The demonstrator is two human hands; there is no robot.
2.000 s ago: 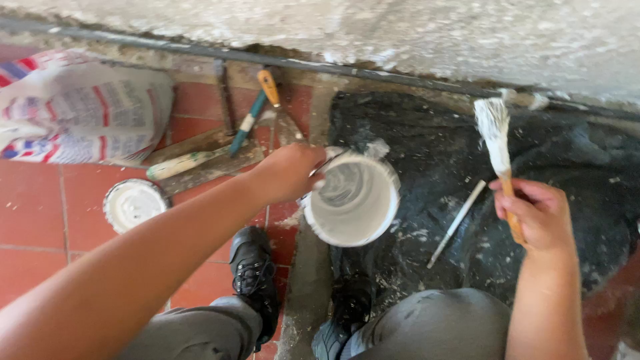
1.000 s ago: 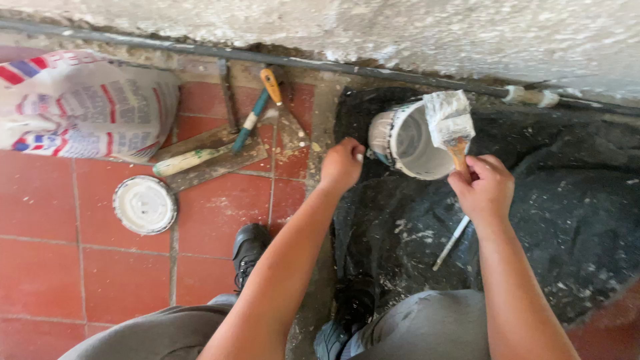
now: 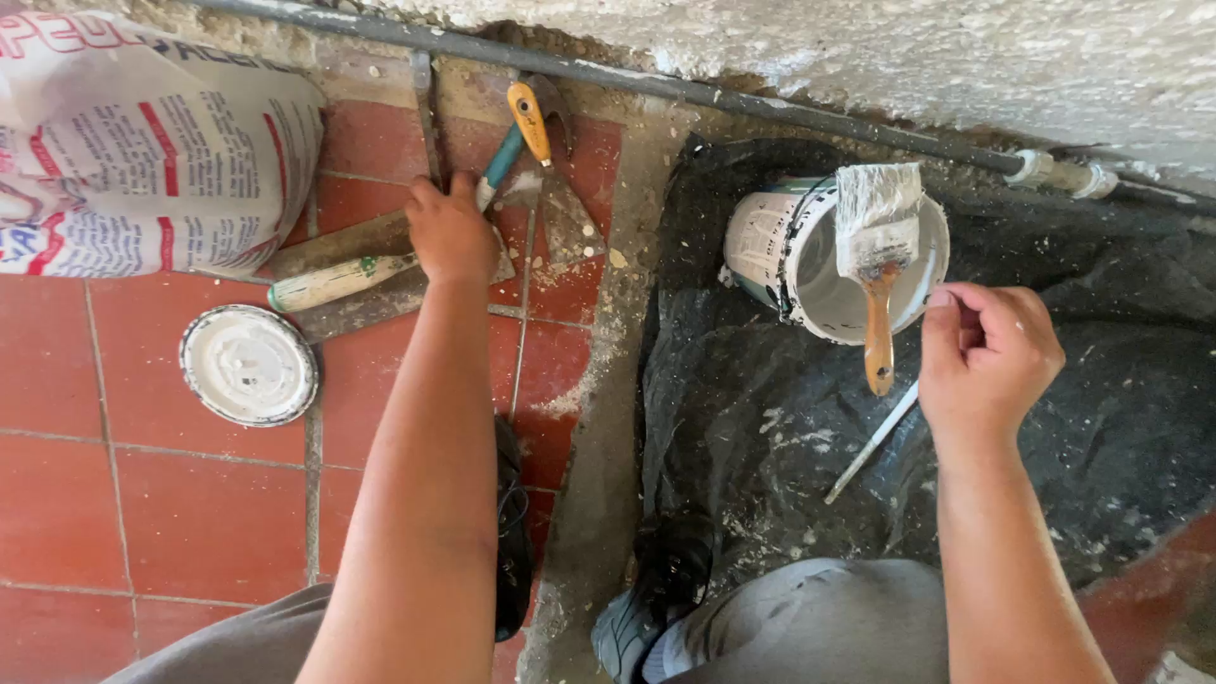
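My left hand [image 3: 453, 228] is over the tools on the tiles, at the trowel's painted handle end and the teal-handled tool [image 3: 501, 166]; whether it grips anything is hidden. Beside it lie a steel trowel [image 3: 366, 313] with a worn wooden handle and a putty knife [image 3: 570, 217] with an orange handle. A paint-coated flat brush [image 3: 879, 247] rests across the mouth of the white bucket [image 3: 755, 237], its wooden handle hanging past the rim. My right hand [image 3: 993, 356] is at the bucket's rim, right of the brush, with thumb and forefinger together, seemingly on the thin handle wire.
A printed plastic sack [image 3: 190, 142] stands at upper left, above a paint-smeared lid [image 3: 249, 366] on the red tiles. Black sheeting [image 3: 1092, 408] lies under the bucket, with a thin white stick [image 3: 872, 442] on it. A grey pipe [image 3: 665, 87] runs along the rough wall.
My left hand has moved left from beside the bucket to the tools. My right hand has let go of the brush, which now lies on the bucket. Earlier the left hand held the bucket.
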